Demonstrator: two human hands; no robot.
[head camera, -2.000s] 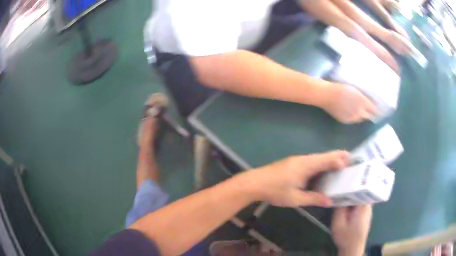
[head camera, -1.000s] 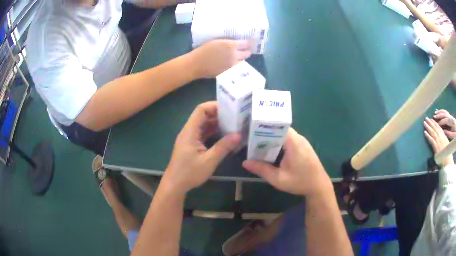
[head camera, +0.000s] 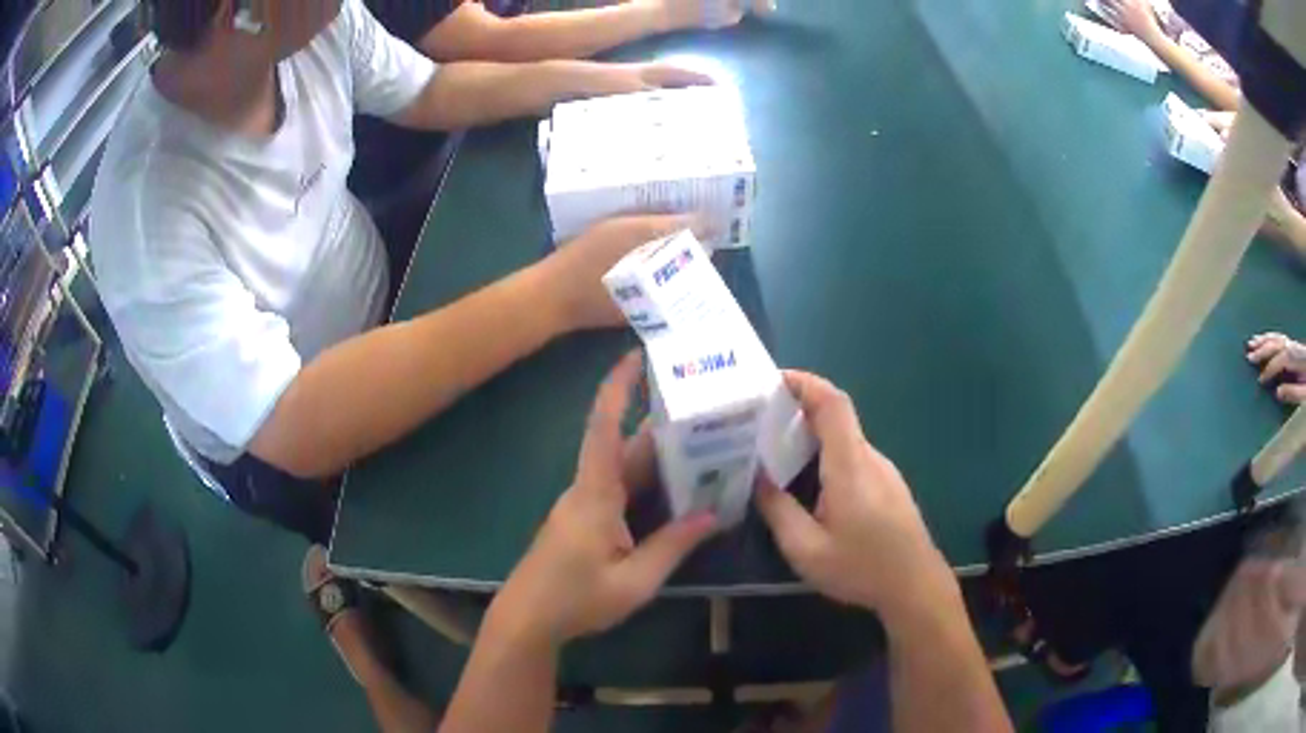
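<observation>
Two white PHICON thermometer boxes are between my hands over the near table edge. The nearer box (head camera: 712, 408) stands tilted with its printed end up. The other box (head camera: 662, 287) lies behind it, leaning up and to the left. My left hand (head camera: 609, 516) holds the nearer box from the left, thumb on its front. My right hand (head camera: 838, 501) grips at the right side, fingers behind the box and thumb at its lower edge. A white flap or side face shows by the right fingers; which box it belongs to I cannot tell.
A block of white boxes (head camera: 645, 158) lies on the green table (head camera: 917, 315), with a neighbouring person's arms (head camera: 430, 344) around it. A cream pipe (head camera: 1146, 344) slants up at the right. Other people's hands and boxes (head camera: 1114, 46) are at the far right.
The boxes were held apart, one per hand; now they are together between both hands, one tilted behind the other. The neighbour's far arm now reaches behind the block of boxes.
</observation>
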